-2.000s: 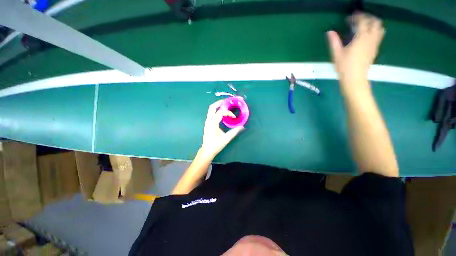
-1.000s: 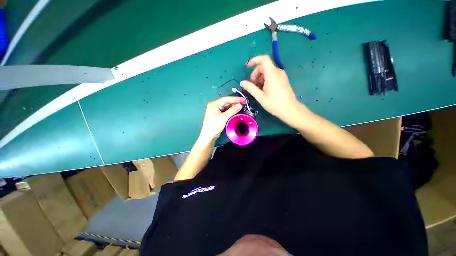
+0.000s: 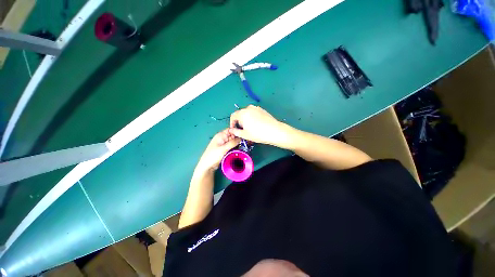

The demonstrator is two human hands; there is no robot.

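Observation:
A dryer body with a bright pink end ring (image 3: 237, 166) stands at the bench edge close to my chest, its ring facing the camera. My left hand (image 3: 216, 150) holds the body from the left, just behind the ring. My right hand (image 3: 254, 125) is at its far side, fingertips pinched together and touching my left fingertips. What the right fingertips pinch is too small and hidden to tell. Thin lead wires (image 3: 247, 145) show between the hands and the ring. Another thin dark wire (image 3: 220, 118) sticks out beyond the fingers.
Side cutters (image 3: 249, 86) lie open beyond my hands. A pile of black handles (image 3: 347, 72) lies to the right. An open carton (image 3: 404, 143) with black parts is below the right bench edge. Another dryer body (image 3: 116, 31) is on the belt beyond the white rail (image 3: 179, 94).
The view has turned and shifted. My right hand has come from over the belt to the body and now meets my left fingertips. The black handle pile shows on the bench.

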